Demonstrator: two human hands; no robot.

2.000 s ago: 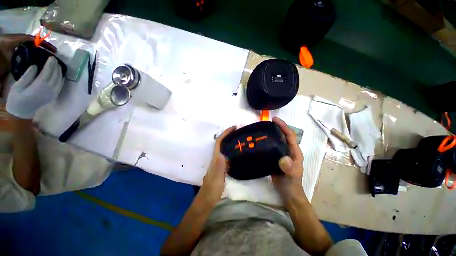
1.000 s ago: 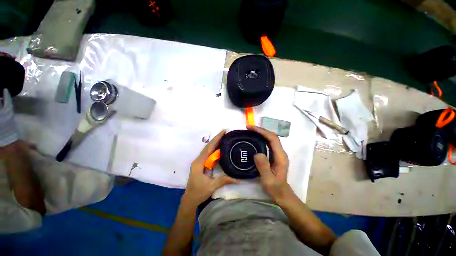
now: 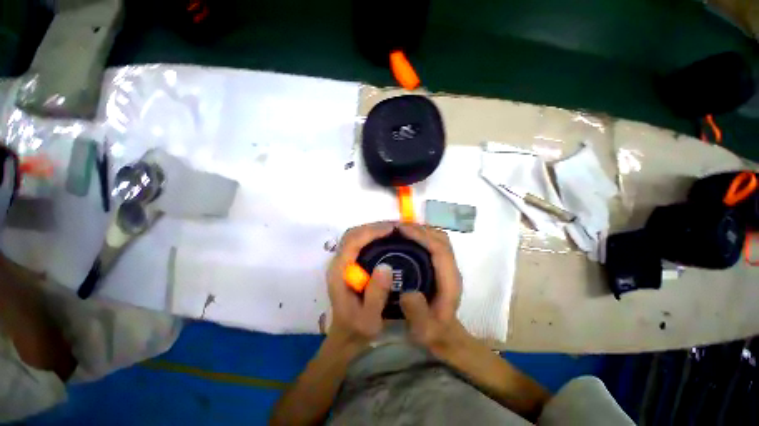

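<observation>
A black rounded speaker [image 3: 408, 258] is held between my two bare hands above the white work paper, its round end with pale logo and ring facing up. My left hand [image 3: 354, 287] grips its left side, thumb on the round face, beside the orange strap [image 3: 356, 277]. My right hand [image 3: 437, 283] wraps its right side, thumb on the lower part of the face. A second black speaker [image 3: 404, 140] stands just beyond, its orange strap [image 3: 406, 203] pointing toward me. A grey-green block [image 3: 450, 216] lies on the paper to the right.
White crumpled cloths [image 3: 582, 195] with a thin tan tool [image 3: 549, 207] lie right. A black box [image 3: 632, 264] and more speakers [image 3: 697, 235] are at far right. Shiny metal tops [image 3: 133, 218] and a brush [image 3: 104, 262] are left. A neighbour's arm [image 3: 33, 320] shows at left. Speakers sit on the green conveyor [image 3: 516, 58].
The held speaker has turned from its orange button face to its round logo end. My thumbs have moved onto that end. The view has shifted, so the bench items sit further left.
</observation>
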